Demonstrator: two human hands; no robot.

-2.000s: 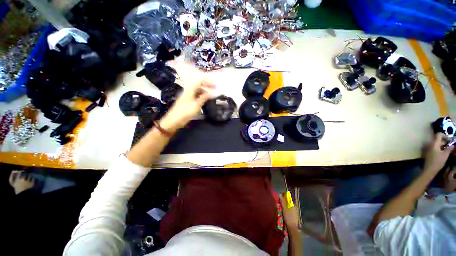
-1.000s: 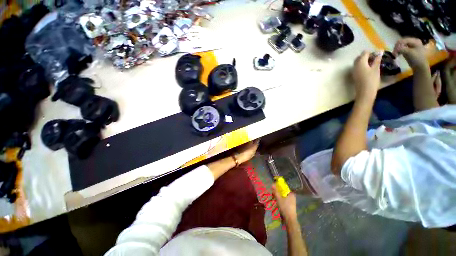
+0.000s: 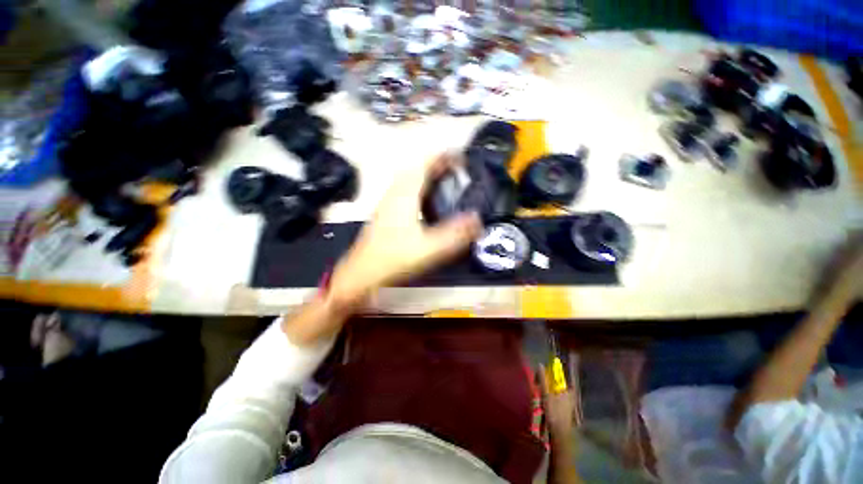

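Observation:
My left hand [image 3: 402, 232] is over the black mat [image 3: 312, 255], blurred, with its fingers and thumb around a dark round housing [image 3: 452, 192]. Black housings [image 3: 553, 180] stand just right of it. A housing with a silver-white face [image 3: 501, 248] and another black one [image 3: 602, 236] sit on the mat, with a small white scrap [image 3: 539, 259] between them. My right hand [image 3: 562, 408] hangs low, below the bench edge, closed around a yellow-handled screwdriver [image 3: 557, 374].
A group of black housings [image 3: 284, 194] lies left of my hand. Silver wired inserts [image 3: 416, 61] are heaped at the back, beside a clear bag [image 3: 274, 47]. Small metal parts [image 3: 645, 169] and wired black units [image 3: 795, 151] lie right. Another worker's arm [image 3: 800, 350] is at far right.
My left hand has come up from below the bench edge to the mat and now holds a housing. The view has swung back left. My right hand stays low with the screwdriver.

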